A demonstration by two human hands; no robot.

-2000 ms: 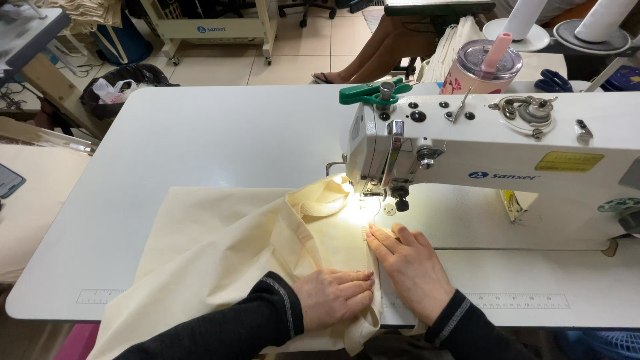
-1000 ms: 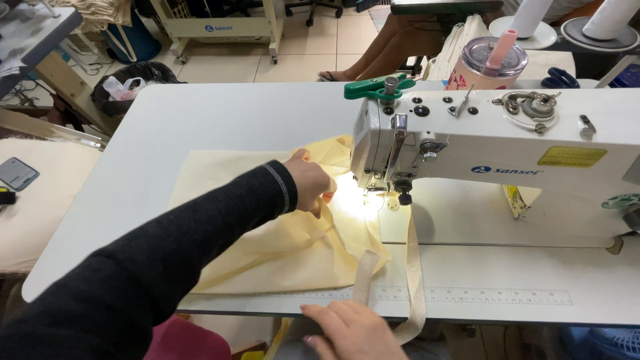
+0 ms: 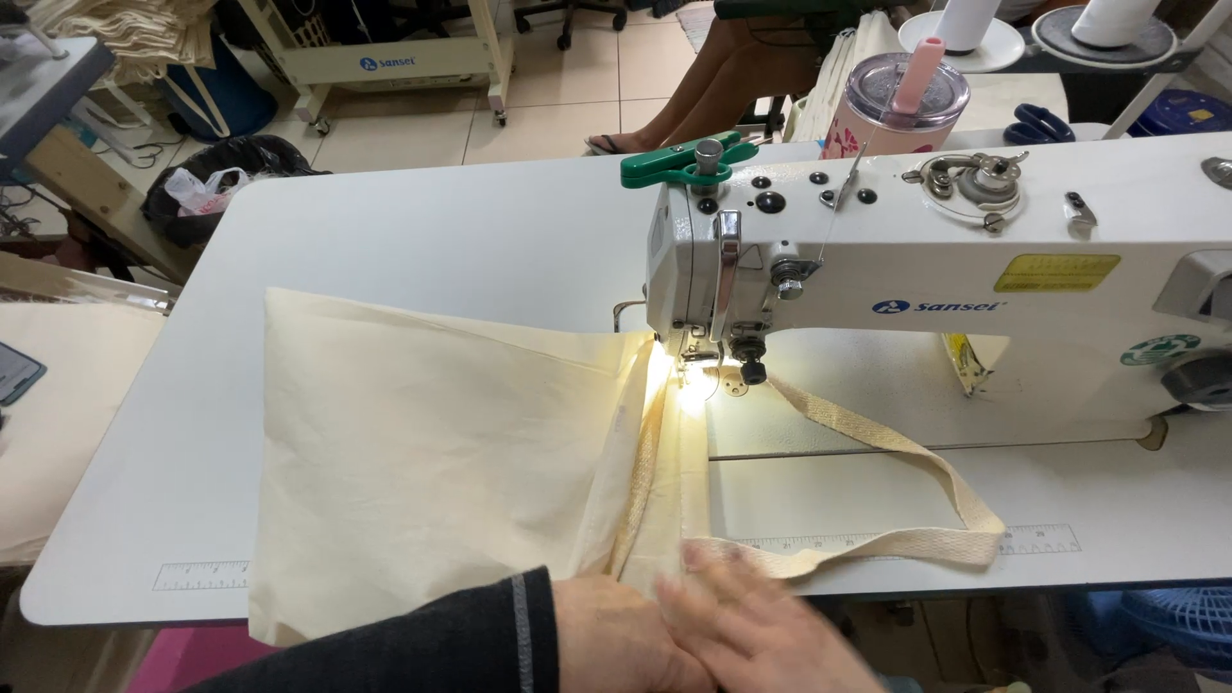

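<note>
A cream fabric bag point(image 3: 433, 452) lies flat on the white table of a Sansei sewing machine point(image 3: 914, 279), its hemmed edge running under the lit needle area. A cream webbing strap point(image 3: 895, 448) loops out to the right of the hem, and another strap length lies along the fabric left of the hem. My left hand point(image 3: 626, 635) rests at the near end of the hem, its fingers largely hidden. Beside and partly over it is my right hand point(image 3: 760, 616), blurred, touching the near end of the looped strap; its grip is unclear.
Green-handled thread snips point(image 3: 674, 164) lie on the machine head. Behind the machine stand a pink tumbler point(image 3: 890, 106), dark-handled scissors point(image 3: 1039, 127) and thread cones. Another person's legs point(image 3: 717, 77) show beyond the table. A black-lined bin point(image 3: 231, 178) is at the left.
The bag now lies spread flatter to the left, and the strap loops out on the right. My left hand has moved from near the needle to the table's front edge, beside my right hand.
</note>
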